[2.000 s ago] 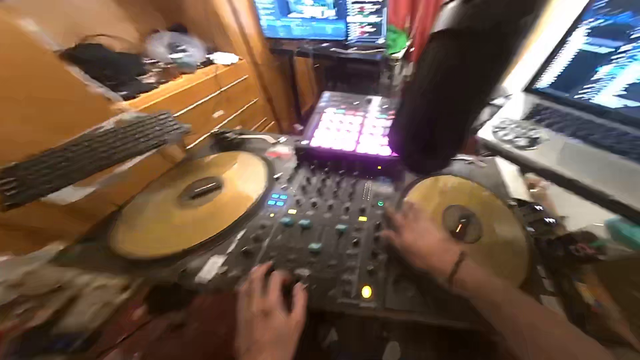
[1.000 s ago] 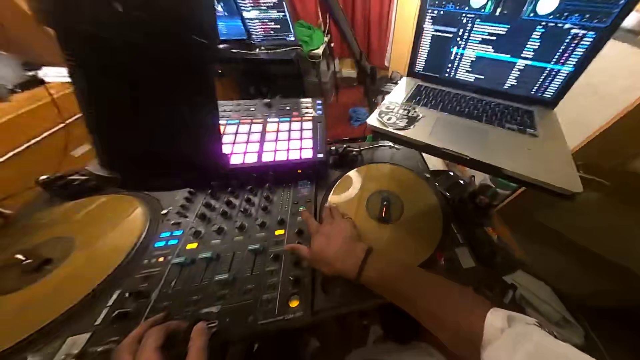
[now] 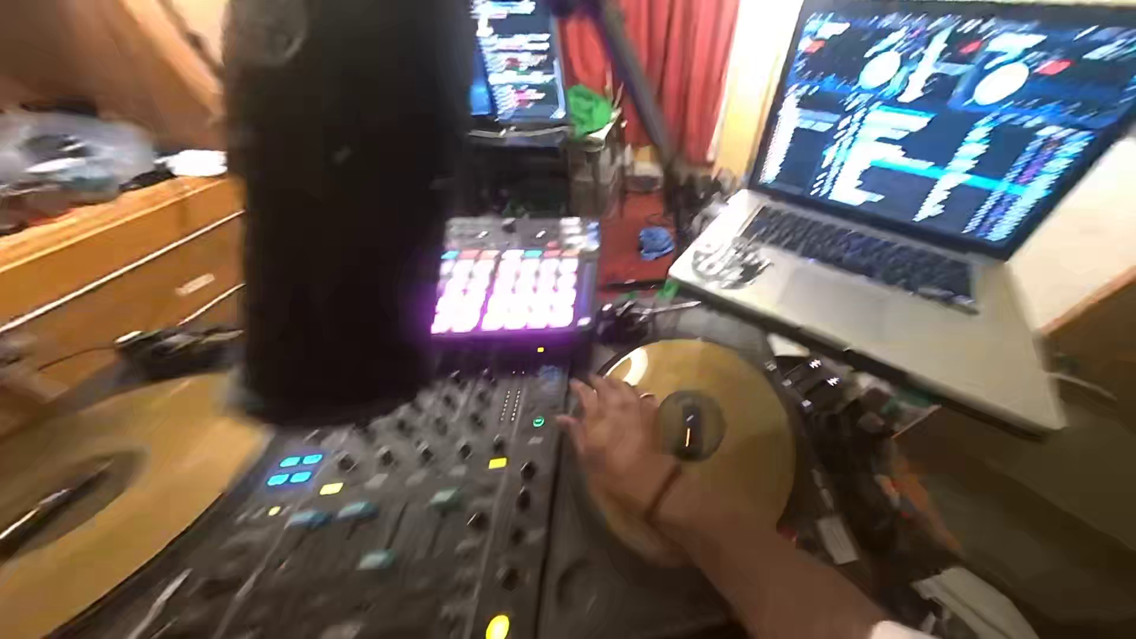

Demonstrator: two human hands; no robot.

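Note:
My right hand (image 3: 621,444) lies over the left part of the gold record (image 3: 745,435) on the right turntable, its fingers spread near the mixer's right edge and a thin dark band at the wrist. It holds nothing that shows. To its left is the black DJ mixer (image 3: 417,532) with lit buttons, knobs and faders. Another gold record (image 3: 177,435) sits on the left turntable. My left hand is out of view. Behind the mixer, a pad controller (image 3: 510,288) glows pink and purple.
A large black microphone (image 3: 346,204) blocks the upper middle of the view. An open laptop (image 3: 843,293) stands at the right, above cables and small items. A monitor (image 3: 517,67) is at the back, and wooden drawers (image 3: 133,257) are at the left.
My left hand, earlier at the mixer's front edge, has left the view. My right hand stays by the right record. The view has shifted, and the microphone covers a different part of it.

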